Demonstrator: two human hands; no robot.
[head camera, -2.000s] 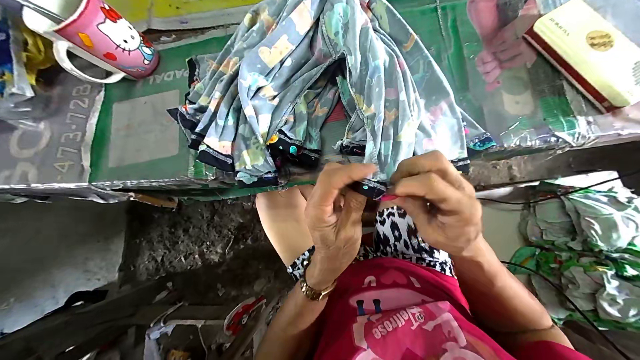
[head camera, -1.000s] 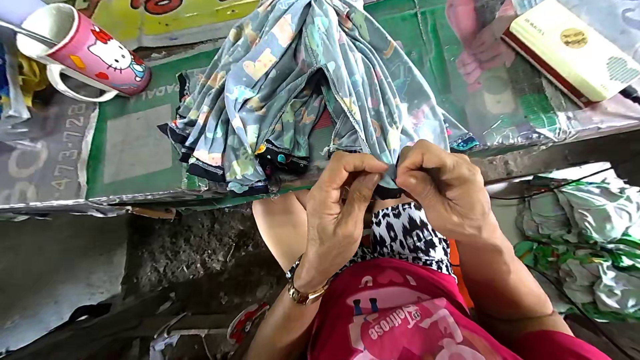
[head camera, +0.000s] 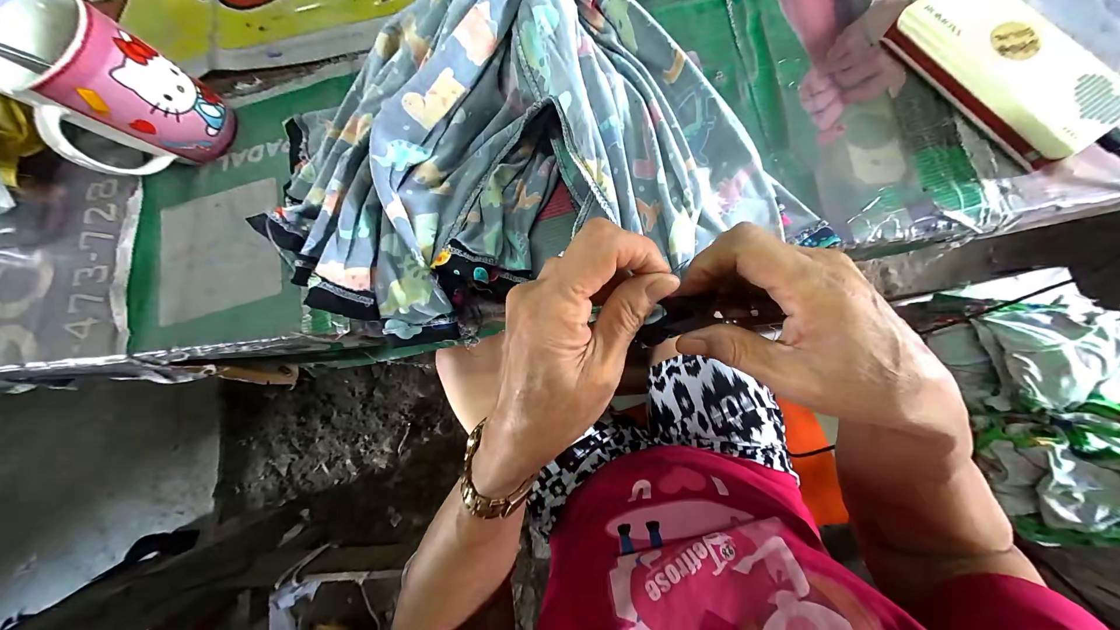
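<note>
A pile of thin grey-green printed fabric pieces with dark trimmed edges hangs over the near edge of the table. My left hand, with a gold-coloured watch at its wrist, pinches the fabric's lower dark edge between thumb and forefinger; the tips partly hide what they grip. Beside it, my right hand has thumb and forefinger apart near the same edge, the forefinger close to the left fingertips. Whether it touches the cloth cannot be told. A bit of dark trim shows below and between the hands.
A pink mug with a cartoon cat and something thin inside stands at the upper left of the plastic-covered table. A cream and dark red box-shaped device lies at the upper right. Whitish and green bundled material is below right.
The right thumb has moved away from the forefinger; two seconds ago both hands' fingertips were pinched close together at the dark edge. The left hand keeps its pinch.
</note>
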